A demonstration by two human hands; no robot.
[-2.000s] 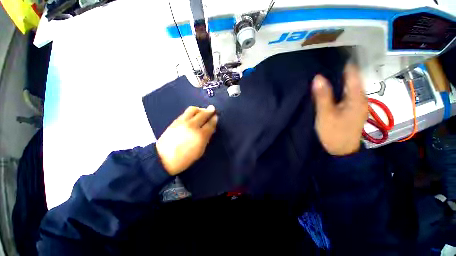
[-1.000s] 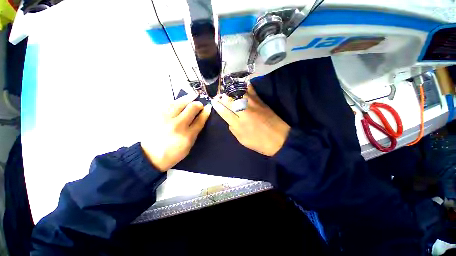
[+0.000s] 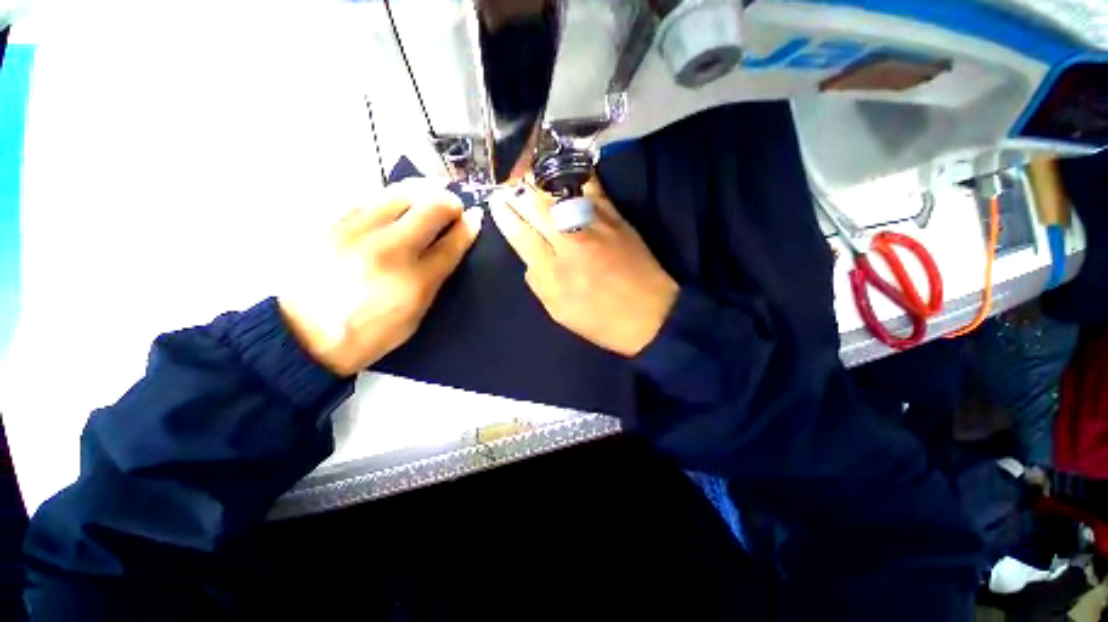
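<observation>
A dark navy fabric panel (image 3: 523, 328) lies on the white table under the sewing machine head, with a small corner showing beyond my left fingers. My left hand (image 3: 383, 267) pinches the fabric edge just left of the presser foot (image 3: 476, 192). My right hand (image 3: 595, 267) is on the fabric right of the foot, its fingertips close to the needle and partly hidden behind a round grey knob (image 3: 572, 215). Whether the right fingers grip cloth or only press on it is hard to tell.
Scissors with red loop handles (image 3: 897, 292) lie right of the fabric, beside an orange cord (image 3: 990, 267). The white machine body (image 3: 875, 103) with a blue stripe spans the top right. A marked strip (image 3: 450, 459) runs along the table's front edge. Dark cloth heaps are at lower right.
Over two seconds, my right hand has come from the far right of the cloth to the needle, and my left hand has moved up beside the foot. The view has moved closer.
</observation>
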